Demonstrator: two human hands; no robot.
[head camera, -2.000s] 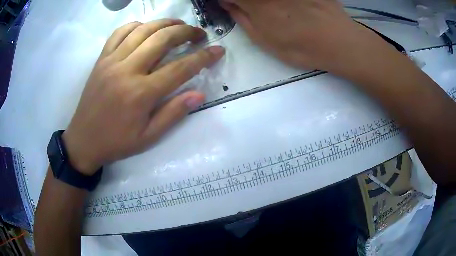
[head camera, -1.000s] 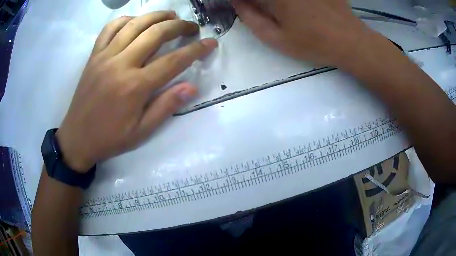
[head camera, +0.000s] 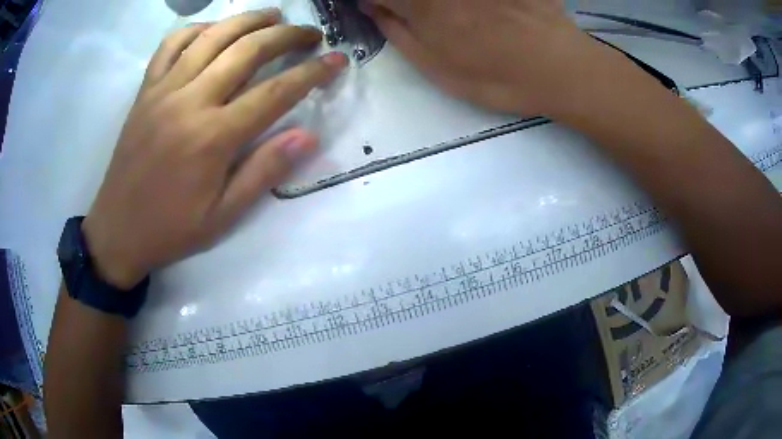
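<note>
Sheer white fabric (head camera: 330, 99) lies on the white machine table, faint against it, under and beside my left hand. My left hand (head camera: 206, 129) rests flat on it with fingers spread, fingertips close to the presser foot. The presser foot and needle area (head camera: 333, 27) is at the top edge, with the shiny needle plate (head camera: 370, 47) beside it. My right hand (head camera: 463, 43) is just right of the foot; its fingertips are cut off by the top edge, so its hold is hidden.
A ruler strip (head camera: 381, 310) runs along the table's front edge. Thin dark tweezers (head camera: 639, 26), a pale scrap (head camera: 729, 43) and black snips (head camera: 760, 75) lie at upper right. A cardboard box (head camera: 639, 343) with white cloth around it stands below right.
My left hand has moved slightly left and up, uncovering more of the bed panel's front corner. My right hand stays beside the foot. The whole view has shifted slightly.
</note>
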